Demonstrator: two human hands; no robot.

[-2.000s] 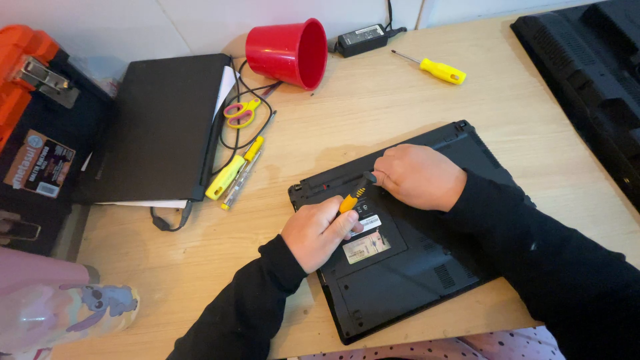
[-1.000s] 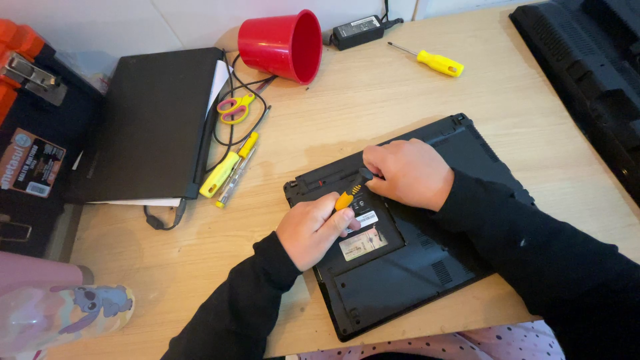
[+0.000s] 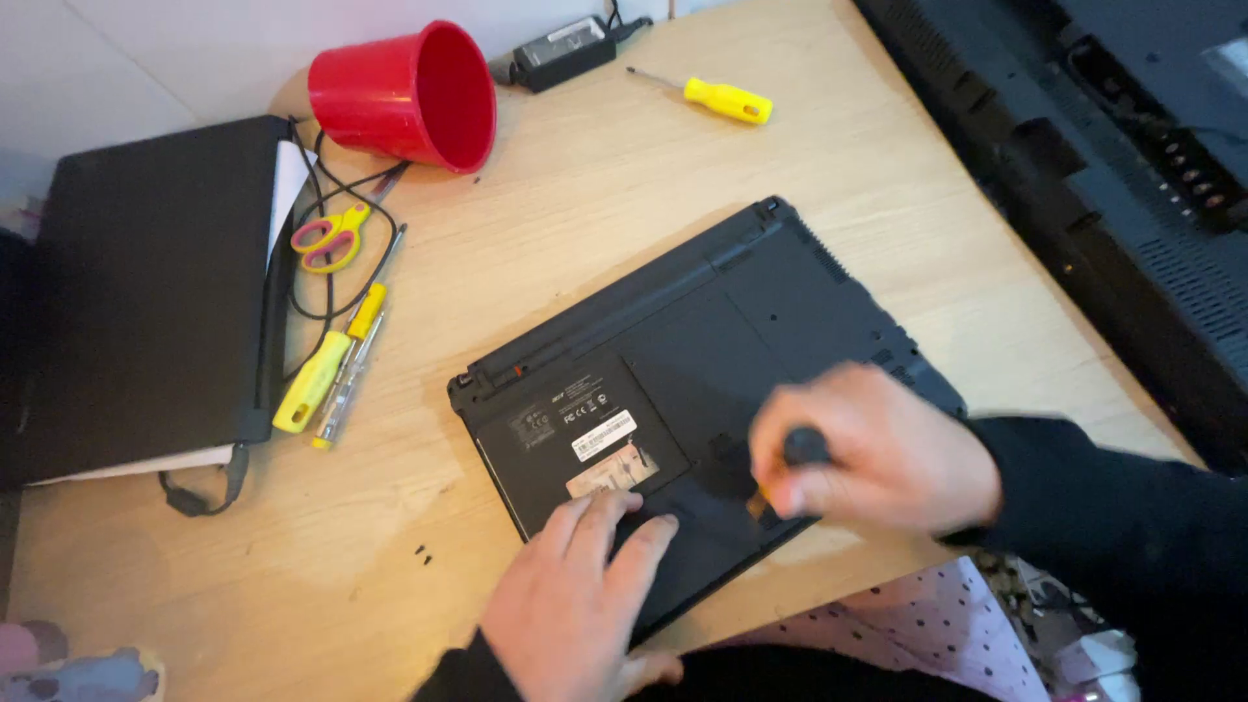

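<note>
A black laptop [image 3: 741, 322] lies upside down on the wooden desk, its underside with stickers and panels facing up. My right hand [image 3: 858, 458] grips a small screwdriver with a black and orange handle [image 3: 806, 447] over the laptop's lower right part; the hand is blurred and the tool's tip cannot be made out. My left hand [image 3: 585, 585] rests with spread fingers on the laptop's near left part, just below the stickers, holding nothing. A few tiny dark screws [image 3: 422, 555] lie on the desk left of my left hand.
At left are a closed black laptop [image 3: 156, 292] over paper, yellow scissors [image 3: 331, 237], a yellow-handled screwdriver [image 3: 312, 380] and cables. Behind are a red plastic bucket [image 3: 380, 93], a power adapter [image 3: 565, 54] and another yellow screwdriver [image 3: 726, 100]. A large black device [image 3: 1102, 195] lies at right.
My left hand has let go of the orange part of the tool and now lies flat on the laptop. My right hand has moved toward the laptop's near side with the screwdriver.
</note>
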